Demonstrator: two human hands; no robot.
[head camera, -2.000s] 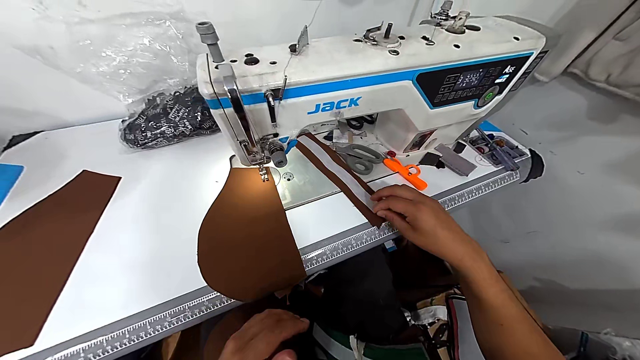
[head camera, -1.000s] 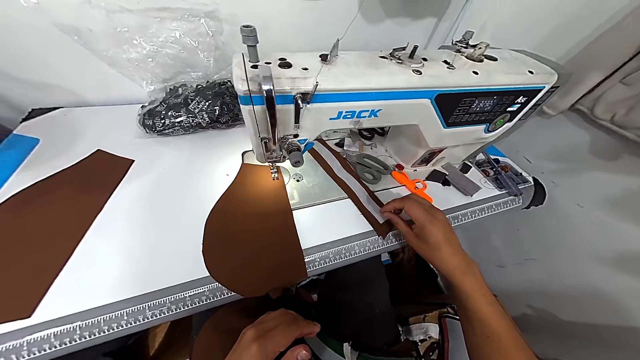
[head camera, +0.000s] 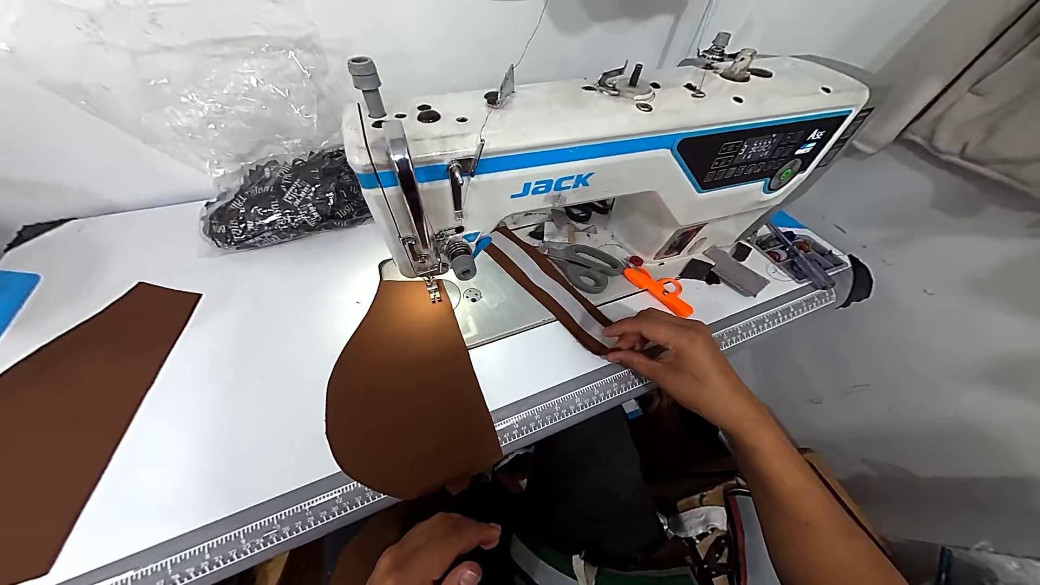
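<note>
My right hand (head camera: 678, 357) pinches the near end of a brown fabric strip with a pale band (head camera: 548, 288), which lies on the machine bed right of the needle. My left hand (head camera: 435, 552) is below the table's front edge, near a brown fabric piece (head camera: 410, 390) with a rounded side; whether it holds anything I cannot tell. That piece lies with its far end by the presser foot (head camera: 434, 290) of the white Jack sewing machine (head camera: 569, 162) and its near end over the table edge. Another brown piece (head camera: 89, 406) lies at the left.
Grey-handled scissors (head camera: 587, 266) and orange thread snips (head camera: 660, 291) lie under the machine arm and right of it. A small parts tray (head camera: 800, 256) stands at the right end. A plastic bag of black printed material (head camera: 284, 199) lies behind. A measuring tape (head camera: 561, 410) runs along the front edge.
My right hand stays on the end of the strip, and the rounded brown piece stays by the presser foot. The view has shifted slightly.
</note>
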